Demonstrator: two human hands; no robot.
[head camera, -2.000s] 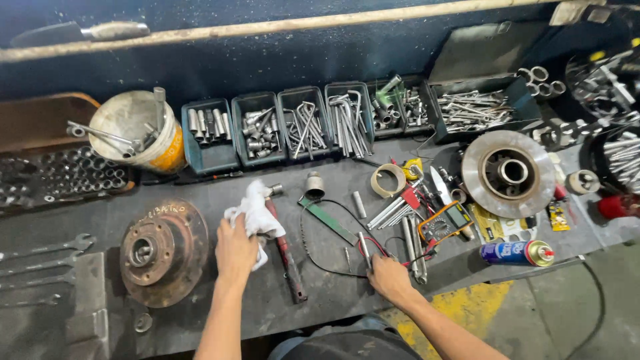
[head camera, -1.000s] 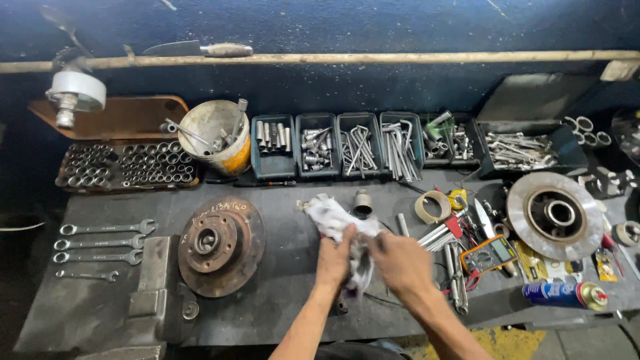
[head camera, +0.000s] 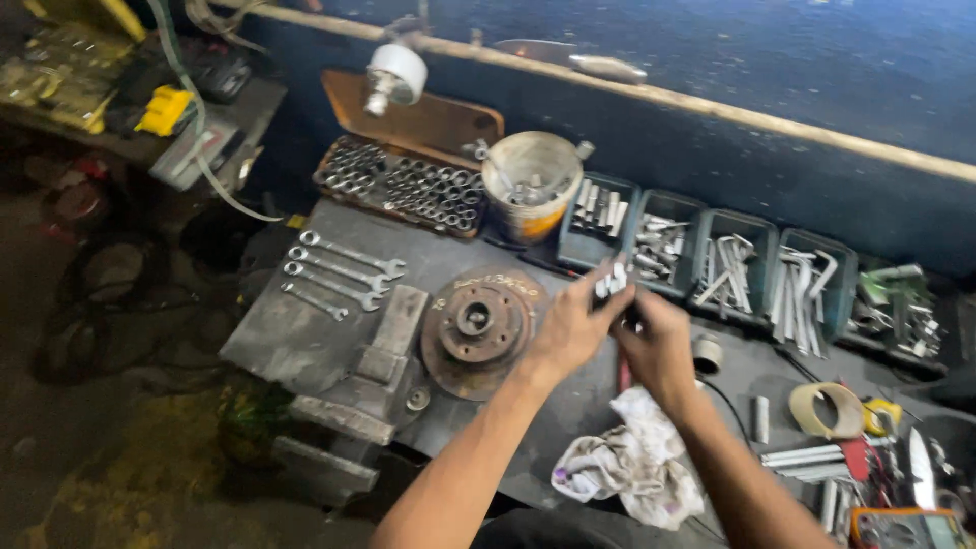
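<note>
Both hands are raised over the bench, close together and blurred. My left hand (head camera: 576, 324) is closed around a small metal part (head camera: 610, 282) that shines between its fingers; its exact kind is unclear. My right hand (head camera: 662, 343) meets it from the right, fingers curled at a dark piece, perhaps the same object; its grip is partly hidden. A crumpled white rag (head camera: 637, 461) lies on the bench below the right hand. A red handle (head camera: 624, 370) shows between the hands and the rag. Left of the hands sits a rusty brake disc (head camera: 484, 332) with chalk-like marks.
A bench vise (head camera: 390, 343) stands left of the disc, near several combination wrenches (head camera: 343, 263). Behind are an open socket case (head camera: 435, 191), a bucket of tools (head camera: 531, 171) and bins of sockets and hex keys (head camera: 814, 286). Tape (head camera: 826, 409) and a multimeter (head camera: 907, 528) lie right.
The rag, held in both hands a second ago, now lies on the bench. My hands have moved up beyond it and hold a small metal part. The view has swung left.
</note>
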